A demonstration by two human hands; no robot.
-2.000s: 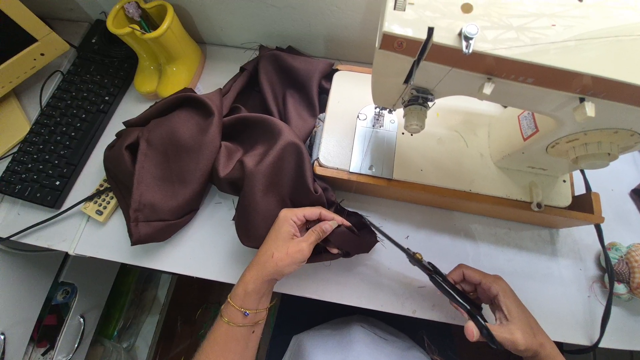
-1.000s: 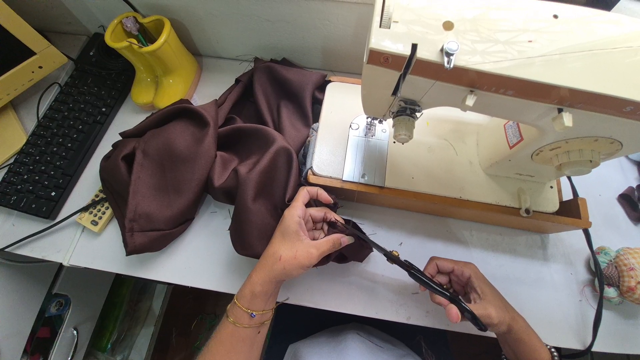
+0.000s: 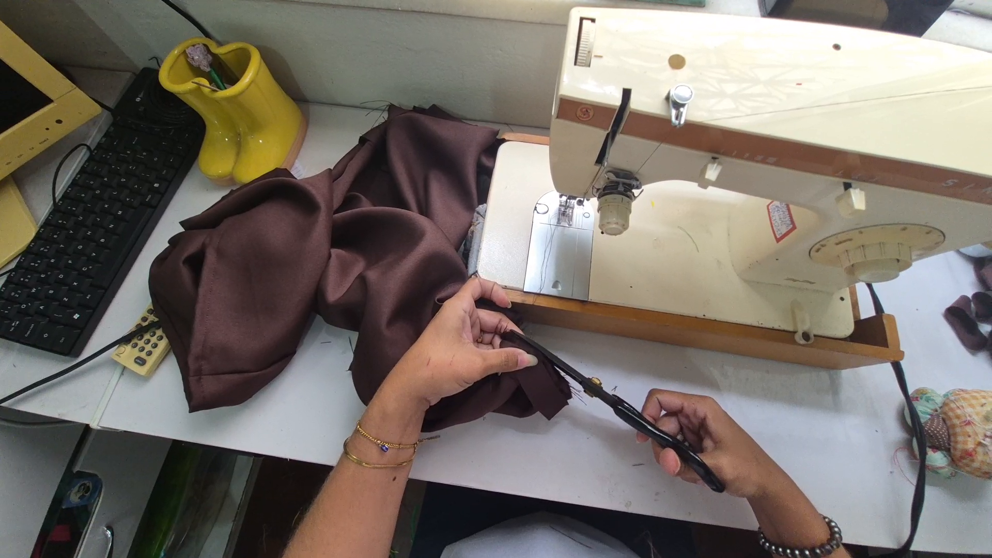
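My left hand (image 3: 457, 345) pinches an edge of the dark brown fabric (image 3: 263, 263), which lies bunched on the white table. My right hand (image 3: 701, 442) holds black-handled scissors (image 3: 595, 387) by their handles. The scissor blades look nearly closed and reach to the cloth at my left fingertips; their tips are partly hidden there. A loose end of the brown cloth with frayed threads hangs just below the blades. Behind both hands stands a cream sewing machine (image 3: 666, 139) in a wooden base (image 3: 697, 333), with the fabric against its left end.
A yellow boot-shaped pot (image 3: 248, 116), a black keyboard (image 3: 93, 217) and a beige remote control (image 3: 143, 345) are at the left. On the right lie a patchwork pincushion (image 3: 965, 430) and dark scraps (image 3: 969, 318). A black cable (image 3: 907, 411) runs down past the table edge.
Two seconds ago the scissors were open beside the cloth; now their blades are nearly closed at my left fingertips. My left hand has turned and keeps its pinch on the fabric.
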